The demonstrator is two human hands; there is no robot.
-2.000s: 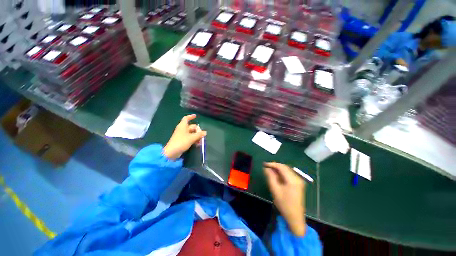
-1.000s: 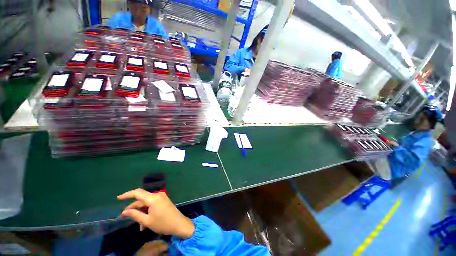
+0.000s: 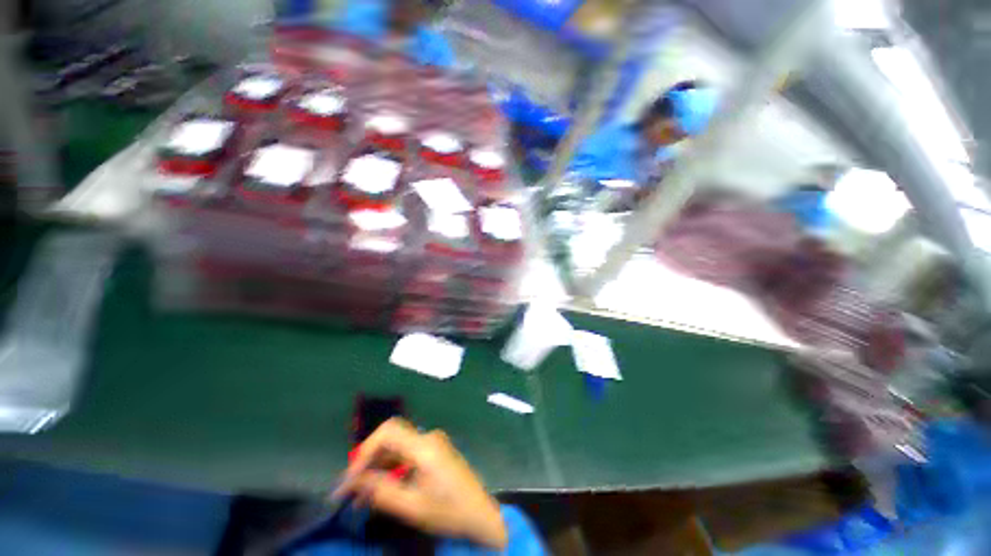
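The picture is blurred. The handheld device (image 3: 377,411) lies near the bench's front edge, its black end away from me. My right hand (image 3: 426,483) is over its red end, fingers curled; whether they grip it or only hover is unclear. My left hand is not in view. A white card (image 3: 427,355) lies behind the device. A thin white strip (image 3: 510,403) lies flat to its right. The solvent bottle with a white cloth draped on it (image 3: 537,336) stands right of the card.
Tall clear trays of red-black units (image 3: 326,255) stand behind. A clear plastic sleeve (image 3: 52,326) lies at the far left. A white paper slip (image 3: 594,354) and blue pen (image 3: 594,386) lie right of the bottle. Other people in blue are behind and at far right, beside more stacks.
The view swung right, then partly back and tilted. My left hand, earlier raised left of the device, has left the picture. My right hand has moved from beside the device to over its red end.
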